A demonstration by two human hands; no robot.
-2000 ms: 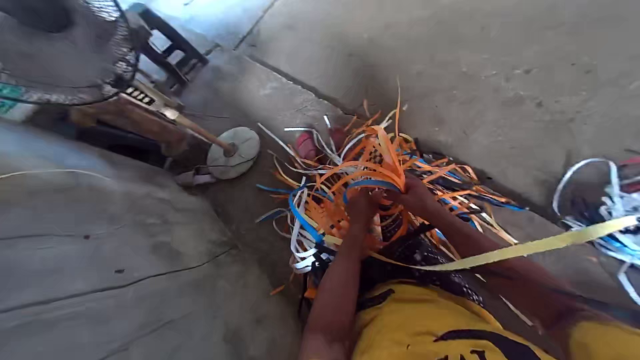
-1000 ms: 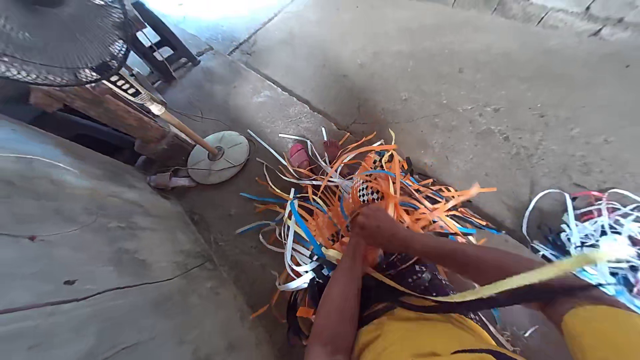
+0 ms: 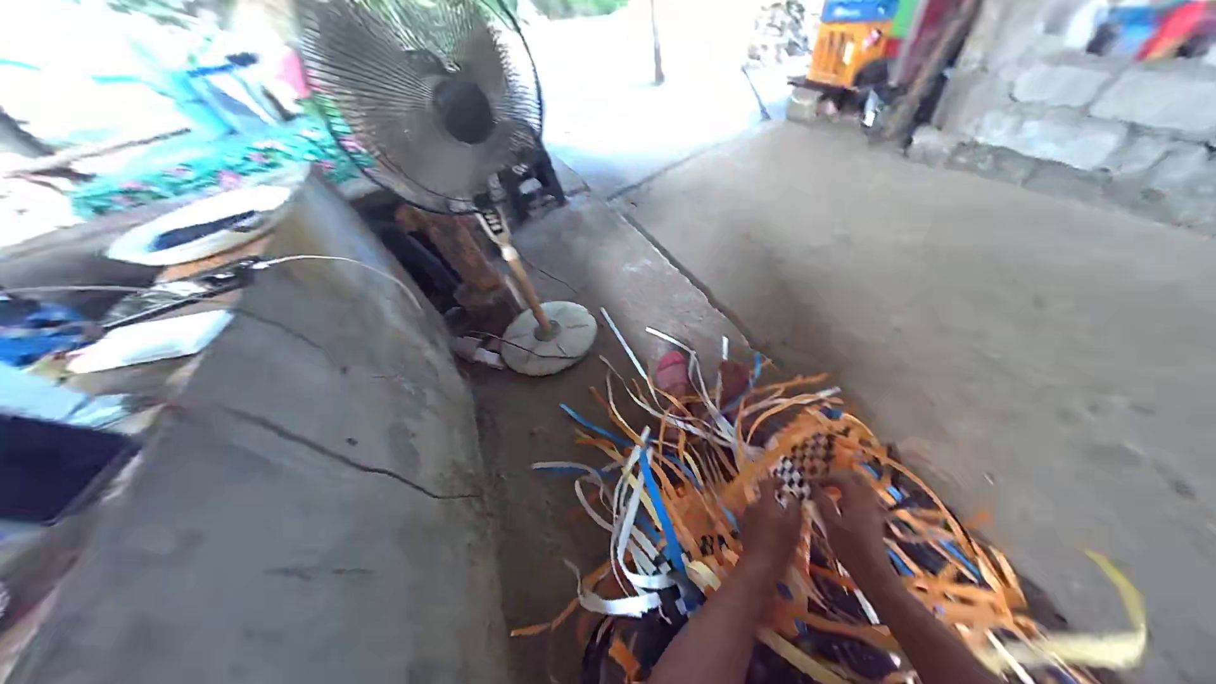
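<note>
A partly woven piece of orange, white, blue and black strips [image 3: 712, 475] lies over the person's lap, its loose ends spreading to all sides. Near its middle is a black-and-white checked patch [image 3: 793, 472]. My left hand [image 3: 771, 513] is at the lower left edge of that patch, fingers bent against the strips. Just right of it, my right hand [image 3: 848, 502] touches the weave, thumb side toward the patch. Blur hides whether either hand pinches a strip. A yellow strip [image 3: 1126, 608] curls at the lower right.
A pedestal fan [image 3: 465, 109] stands ahead on the left, its round base [image 3: 549, 338] on the concrete floor. Along the left runs a concrete ledge [image 3: 313, 494] with a white tray-like item [image 3: 204, 225] and other things on it. A stone block wall [image 3: 1073, 114] is at the upper right.
The view has tilted up and left, showing more of the fan and ledge. My hands, close together one second ago, are now slightly apart at the checked patch.
</note>
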